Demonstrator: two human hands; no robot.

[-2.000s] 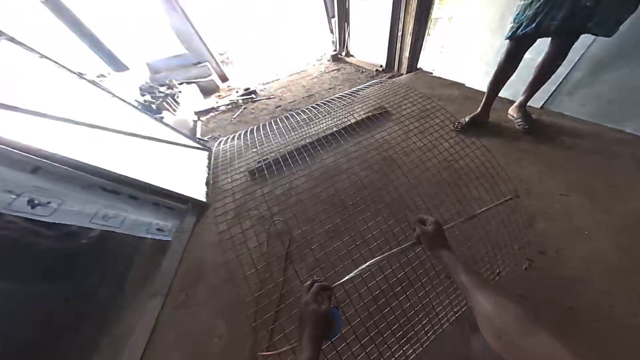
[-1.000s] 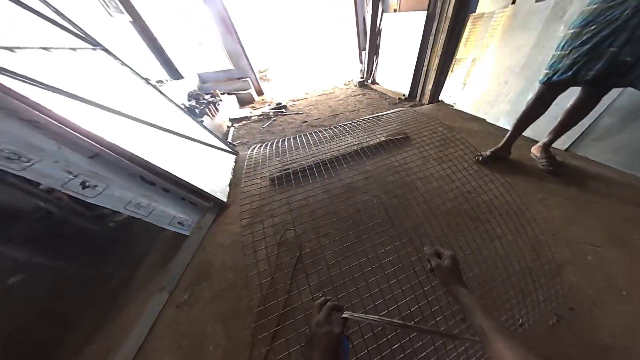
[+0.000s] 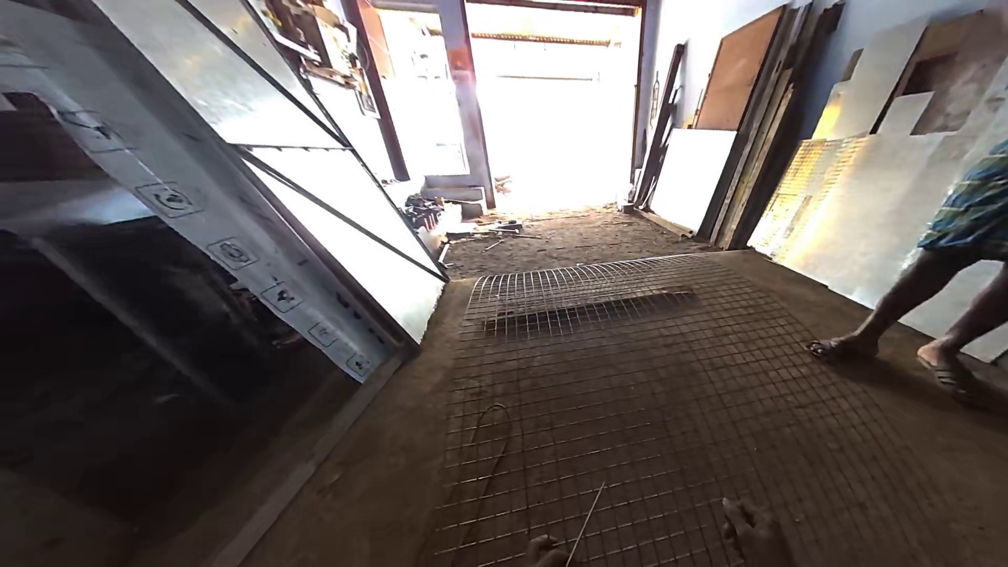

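A large sheet of welded wire mesh (image 3: 598, 409) lies on the floor, its far end curled up. Low in the head view, my left hand (image 3: 546, 551) is cut off by the frame's bottom edge, beside a thin light strip or rod (image 3: 587, 520) that slants up from it; the grip itself is mostly hidden. To its right, my right hand (image 3: 748, 529) is over the mesh with fingers bent, and no object shows clearly in it. A bent loop of wire or cord (image 3: 492, 441) lies at the mesh's left side. A dark bar (image 3: 591, 311) lies by the curled far end.
A person in sandals (image 3: 898, 315) stands at the right of the mesh. Boards and beams (image 3: 748, 134) lean on the right wall. A metal-framed panel (image 3: 331, 189) stands at the left. Tools and scraps (image 3: 472, 224) lie near the bright doorway.
The view has tilted up toward the doorway. The strip stretched between my hands two seconds ago; now it rises beside my left hand, apart from my right hand.
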